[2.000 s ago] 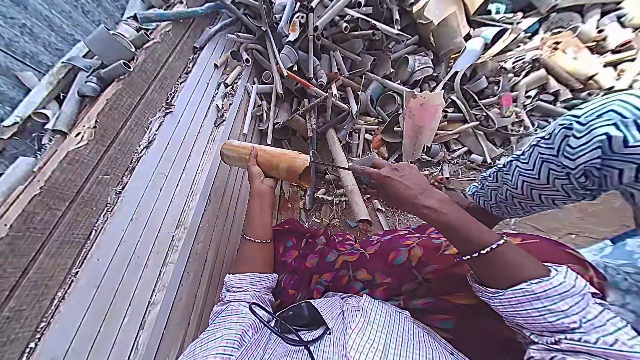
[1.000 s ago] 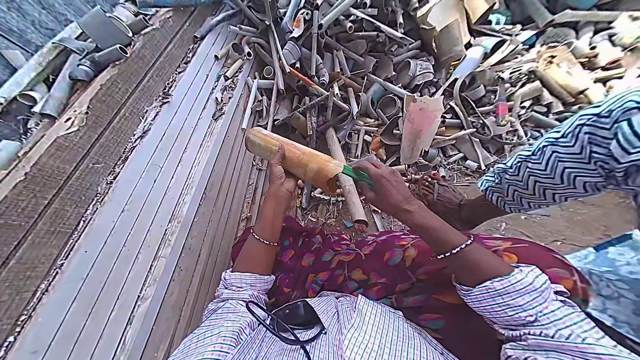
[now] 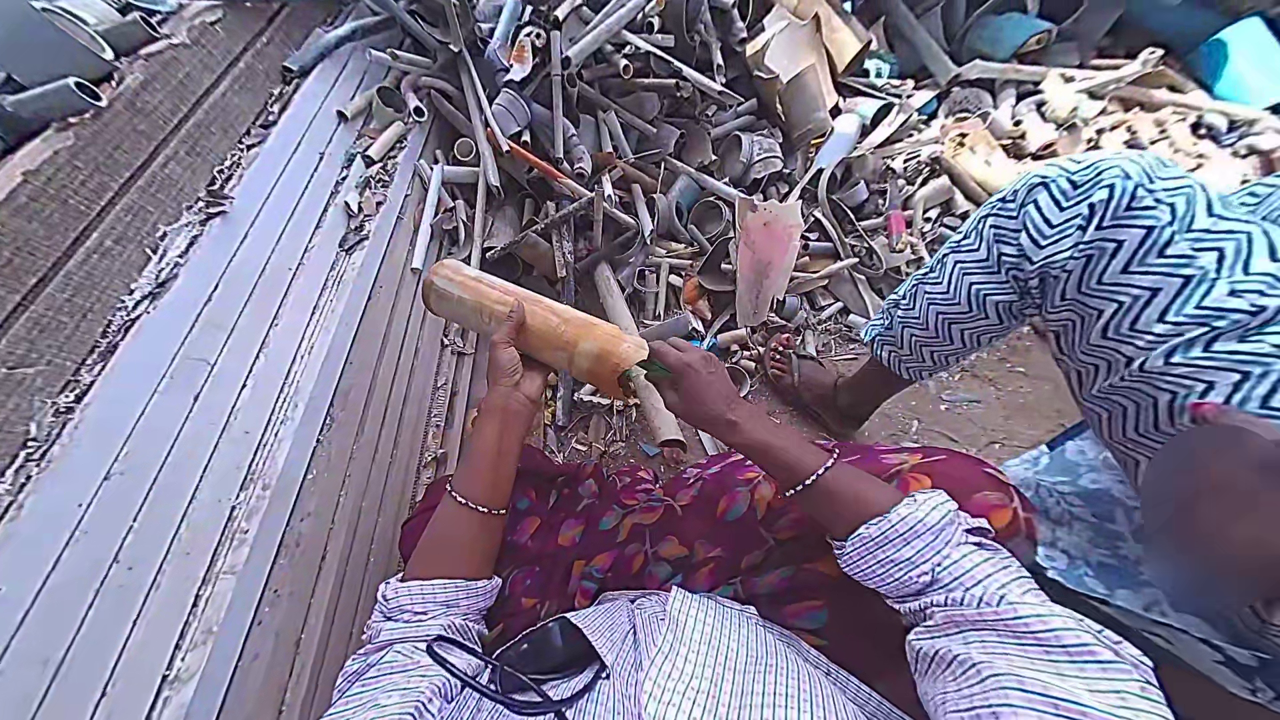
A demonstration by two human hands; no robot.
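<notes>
A tan, worn length of pipe (image 3: pixel 560 335) lies slantwise above my lap, its right end lower than its left. My left hand (image 3: pixel 515 365) grips it from below near the middle, thumb up along its side. My right hand (image 3: pixel 695 380) is closed on a green-handled tool (image 3: pixel 655 370) at the pipe's right end. Most of that tool is hidden by my fingers and the pipe, so its kind is not clear.
Ahead spreads a heap of scrap pipes and broken plastic (image 3: pixel 690 150). Long grey ribbed panels (image 3: pixel 200 380) run along my left. At the right sits another person in zigzag-patterned trousers (image 3: pixel 1100 270), a sandalled foot (image 3: pixel 815 385) near my right hand.
Two seconds ago a thin dark shaft showed between my right hand and the pipe's end; now my right hand is close against that end. The other person's leg reaches further into view.
</notes>
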